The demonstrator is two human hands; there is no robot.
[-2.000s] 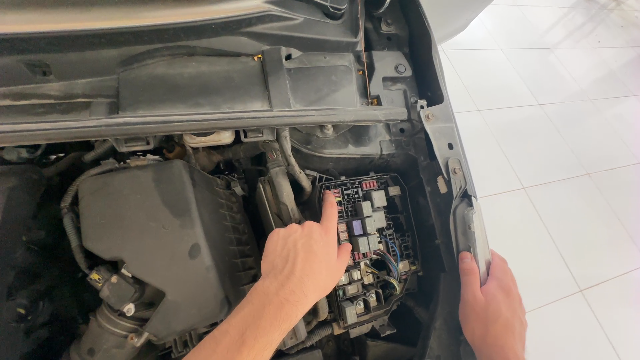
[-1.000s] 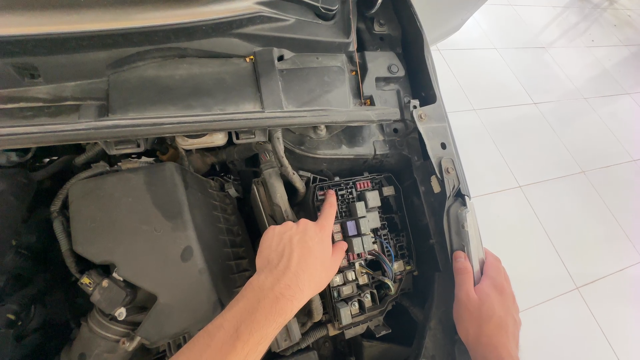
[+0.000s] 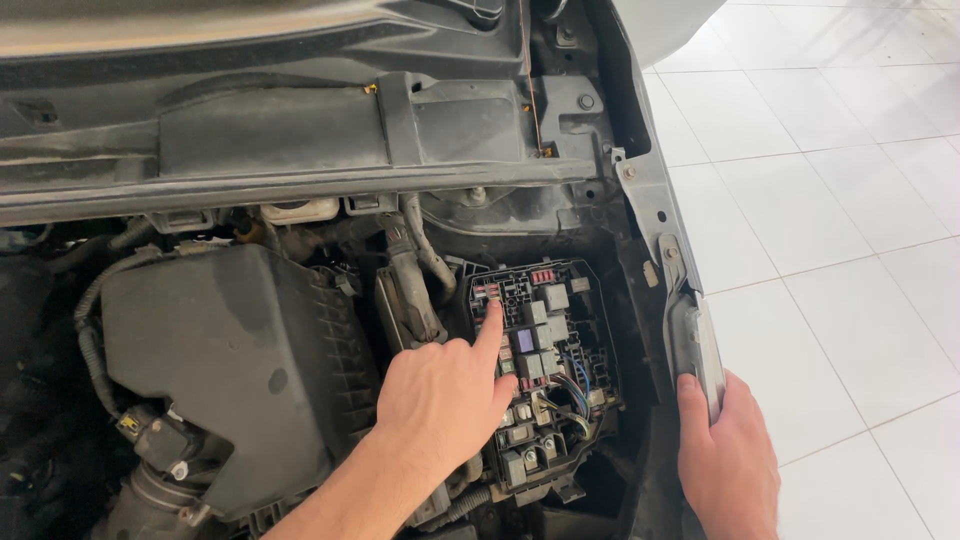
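My left hand (image 3: 442,390) reaches over a car's uncovered fuse box (image 3: 604,330), its index fingertip at the small fuses near the upper left corner; nothing is seen held in it. Grey relays (image 3: 554,297), a purple relay (image 3: 524,340) and red fuses (image 3: 542,277) sit in the box, and coloured wires (image 3: 574,394) run along its lower right part. At the right, my right hand (image 3: 727,457) grips the fender's metal edge (image 3: 703,352), thumb on the inner side and fingers over the outer side.
A black plastic air filter housing (image 3: 225,360) lies left of the fuse box, with a corrugated hose (image 3: 91,345) beside it. The cowl panel (image 3: 274,127) spans the rear of the engine bay. White floor tiles (image 3: 810,322) show beyond the fender.
My left index fingertip has moved slightly right and down across the small fuses at the upper left of the box. My right hand stays on the fender edge.
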